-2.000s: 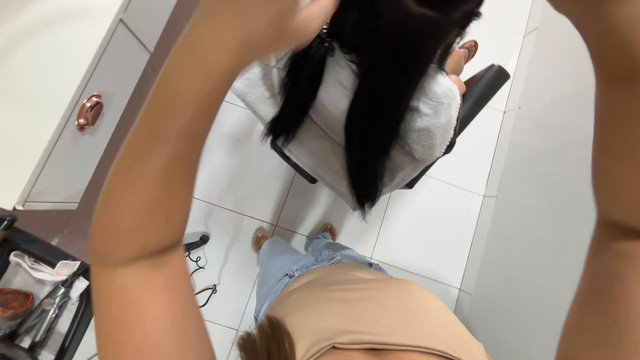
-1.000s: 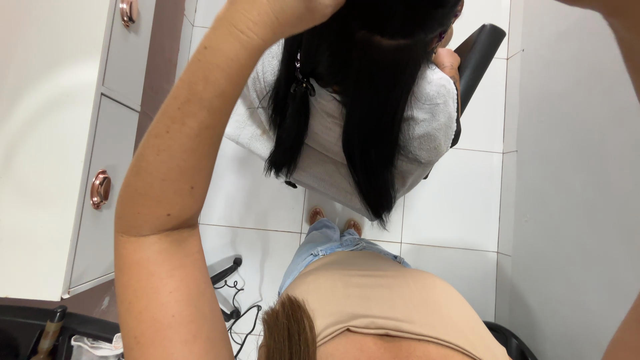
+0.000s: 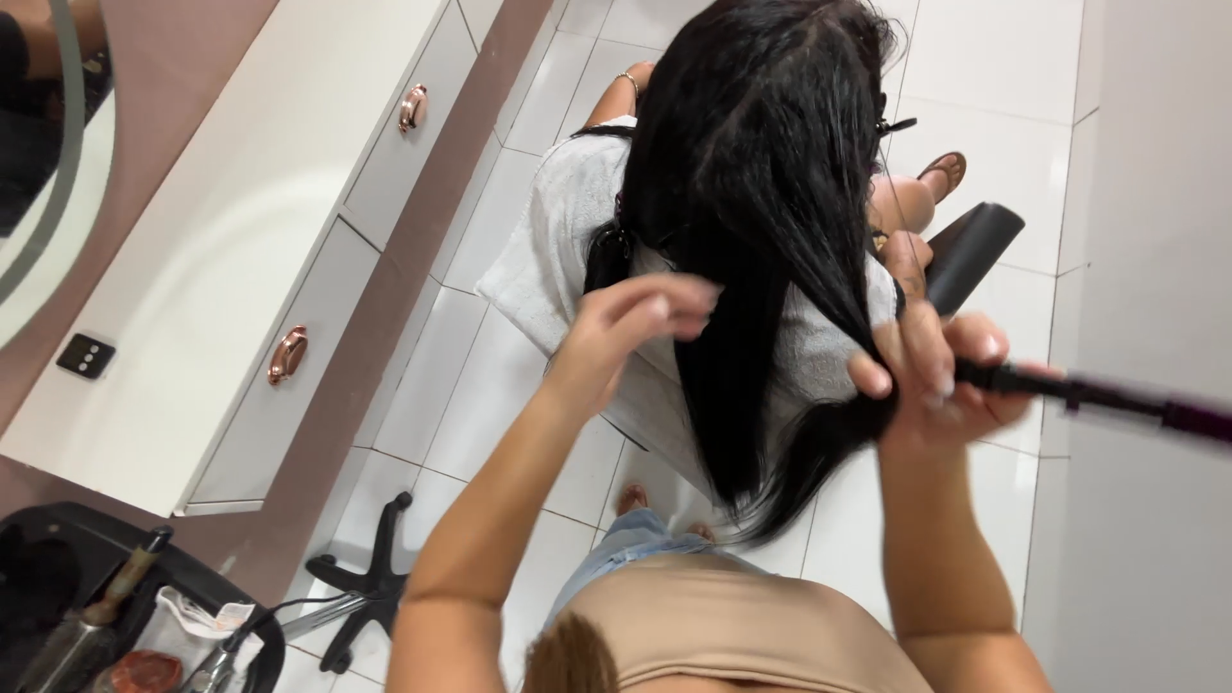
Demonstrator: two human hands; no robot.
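A seated person's long black hair hangs over a white towel on their shoulders. My right hand holds a lock of this hair, drawn out to the right, together with a slim black and purple tool that points right and is blurred; its kind I cannot tell. My left hand is raised over the hair on the left side, fingers apart and slightly blurred, with nothing seen in it. A dark hair clip sits in the hair at the left.
A white counter with drawers runs along the left, beside a round mirror. At the lower left, a black tray holds a round brush and other items. A wheeled base stands nearby. The chair's armrest juts out right.
Both hands have come down from the top edge of the view. A lock of hair is now held out at the right, and the tool has come into view. The view has shifted.
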